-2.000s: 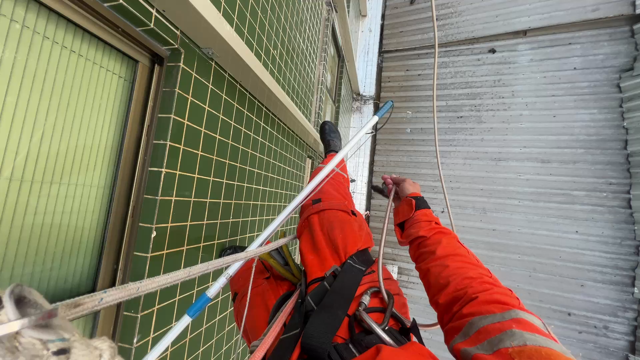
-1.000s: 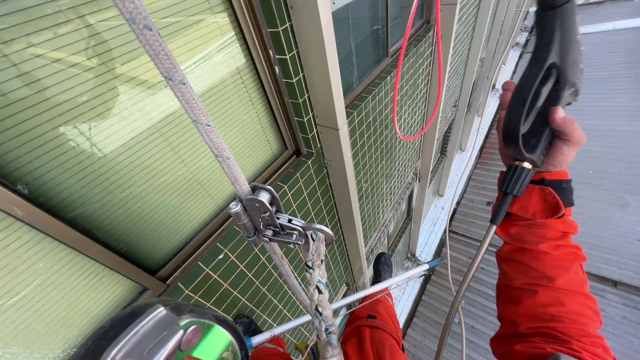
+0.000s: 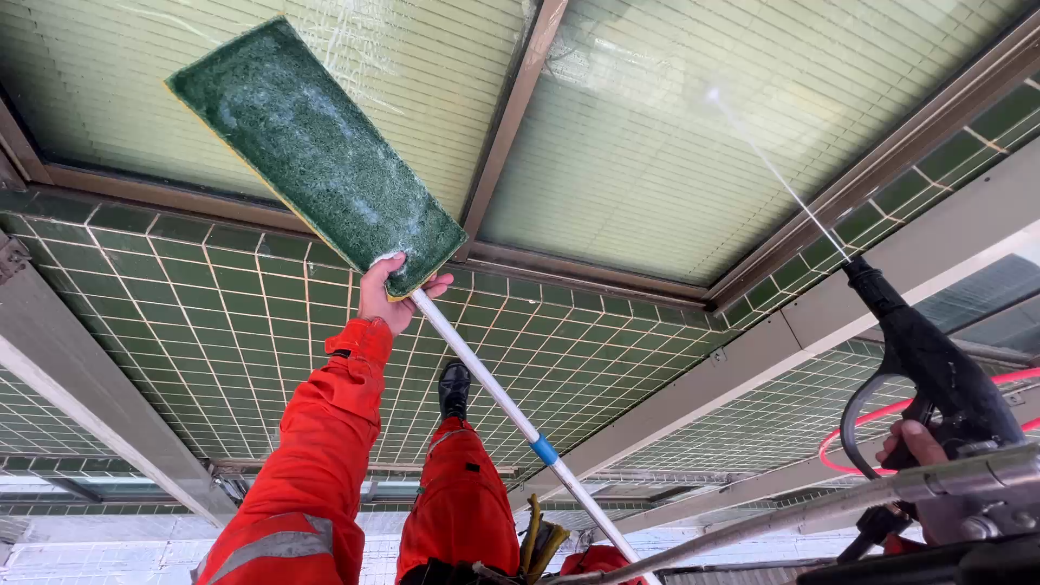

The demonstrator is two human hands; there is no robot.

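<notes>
My left hand [image 3: 394, 294] grips the lower end of a large green scrubbing pad with a yellow edge [image 3: 317, 154], where it meets a white pole with a blue collar [image 3: 487, 382]. The pad bears whitish suds and is held up before the left window pane [image 3: 390, 49]. At the right edge my right hand [image 3: 914, 443] holds a black spray gun [image 3: 926, 349], partly hidden behind a metal fitting. A thin jet of water [image 3: 780, 175] runs from its nozzle to the right window pane [image 3: 617, 162].
Brown window frames [image 3: 512, 114] border the panes above green wall tiles [image 3: 219, 301]. Grey beams [image 3: 89, 390] run down both sides. A booted foot [image 3: 454, 390] rests against the tiles. A red hose [image 3: 853, 439] loops at the right, and a grey hose or rope [image 3: 731, 524] crosses below.
My left hand has come into view, holding the pad and pole. The spray gun, seen in my right hand a second ago, now sprays water at the window. The view has swung toward the windows.
</notes>
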